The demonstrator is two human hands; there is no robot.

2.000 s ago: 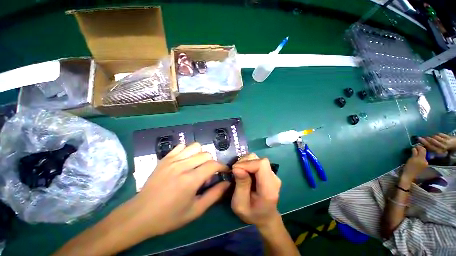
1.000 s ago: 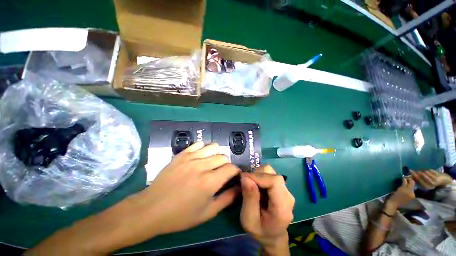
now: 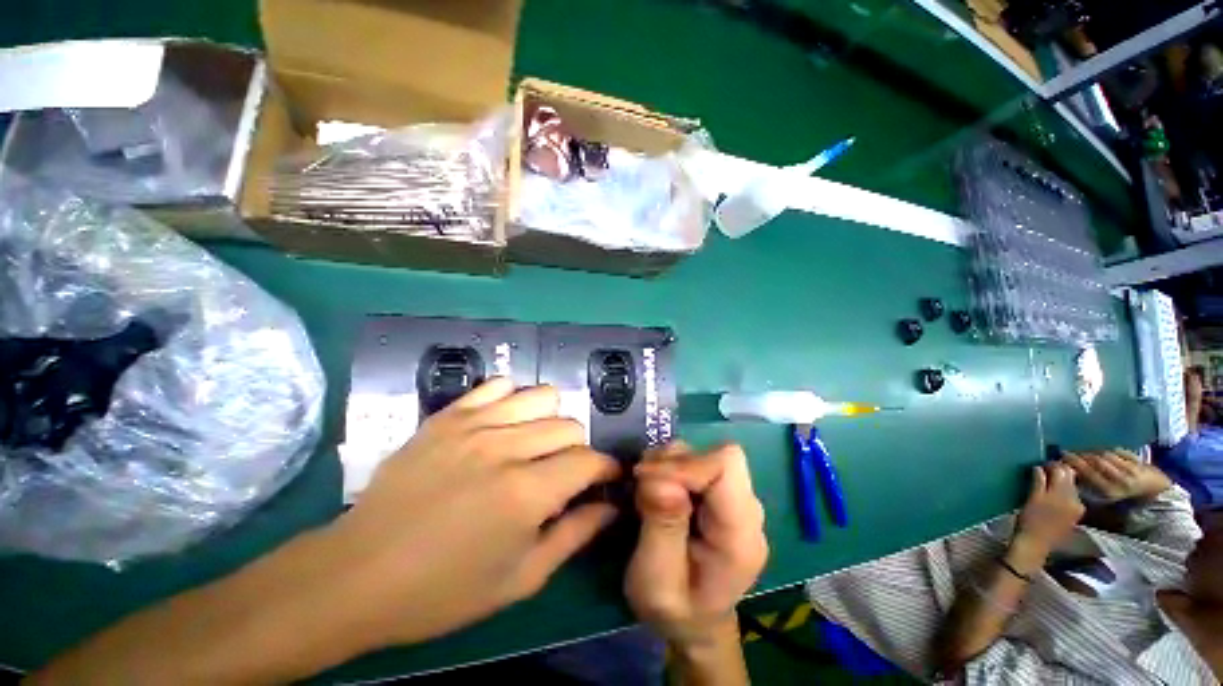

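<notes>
My left hand (image 3: 490,496) rests over the lower part of the assembly fixture (image 3: 570,351). Its fingers hold a dark housing, mostly hidden between the hands. My right hand (image 3: 695,536) is just right of it, thumb and forefinger pinched together at the housing. Whatever is in that pinch is too small and hidden to tell. The fixture is two flat black plates side by side with white characters and a white label at its left. Dark oval nests (image 3: 613,382) show above my left hand.
Behind stand a left-hand carton (image 3: 201,201), pin box (image 3: 376,245) and small-parts box (image 3: 604,251). Left is a clear plastic bag (image 3: 228,416). Right lie a yellow-tipped bottle (image 3: 771,406), blue-handled cutters (image 3: 818,483), loose black parts (image 3: 931,381), a blister tray (image 3: 1033,255). Another person's hands (image 3: 1060,496) work at right.
The camera view has shifted and turned. My hands stay together at the fixture's lower edge, with small finger movements. The dark part between them is less visible than before.
</notes>
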